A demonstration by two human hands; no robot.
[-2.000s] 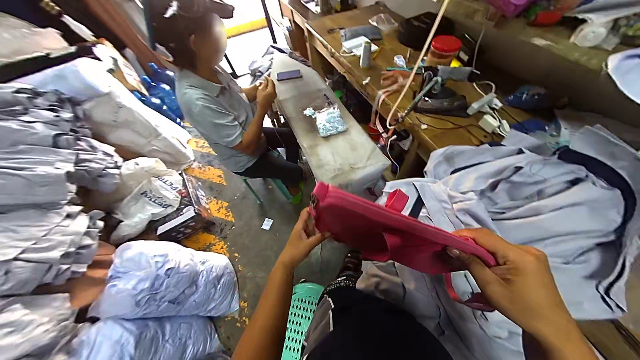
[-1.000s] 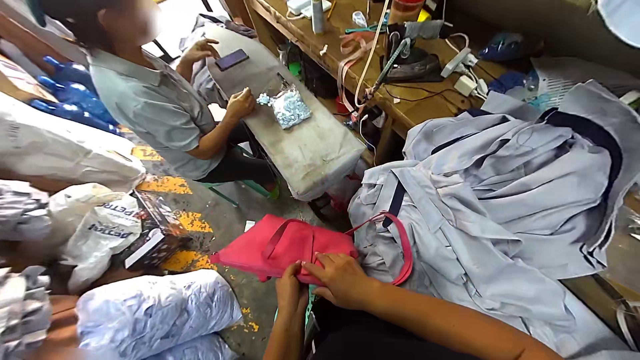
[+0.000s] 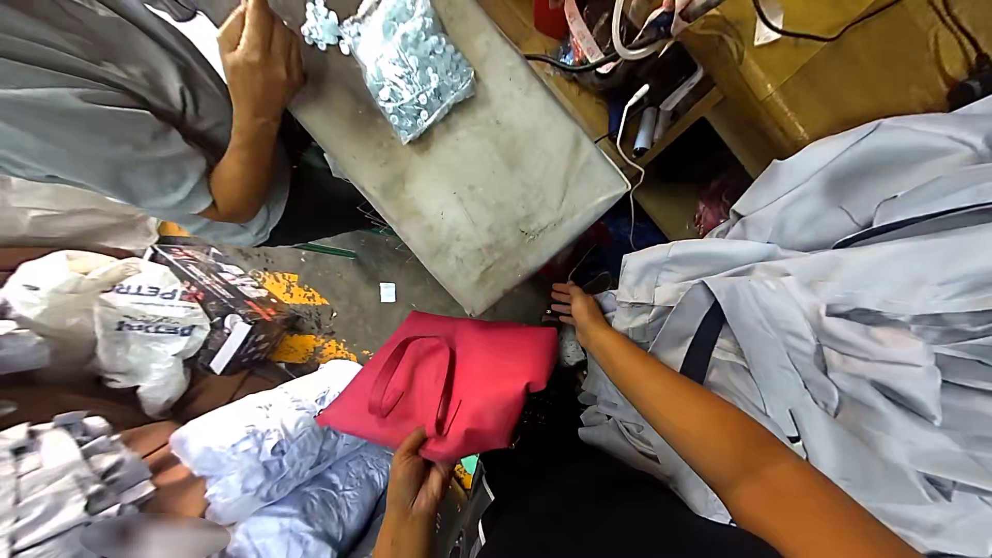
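Note:
A pink-red bag (image 3: 488,364) with a loop handle lies flat in the air below the padded table's corner. My left hand (image 3: 416,477) grips its lower edge, thumb on top and the other fingers hidden beneath. To the right of the bag, my right hand (image 3: 577,310) is held out with its fingers apart and nothing in them. It is near the edge of a heap of light grey garments (image 3: 814,349) with dark bands, which spreads under and beside my right forearm.
A padded table (image 3: 496,209) bears a clear bag of small pale plastic pieces (image 3: 415,74). A co-worker's hand (image 3: 260,62) is at its left. Wrapped bundles (image 3: 263,442), a white plastic bag (image 3: 147,318) and a box (image 3: 225,302) stand lower left. A wooden workbench (image 3: 821,77) holds cables.
My right hand has let go of the bag and moved away to the right. My left hand still holds the bag, now spread flatter. The view has moved closer to the padded table.

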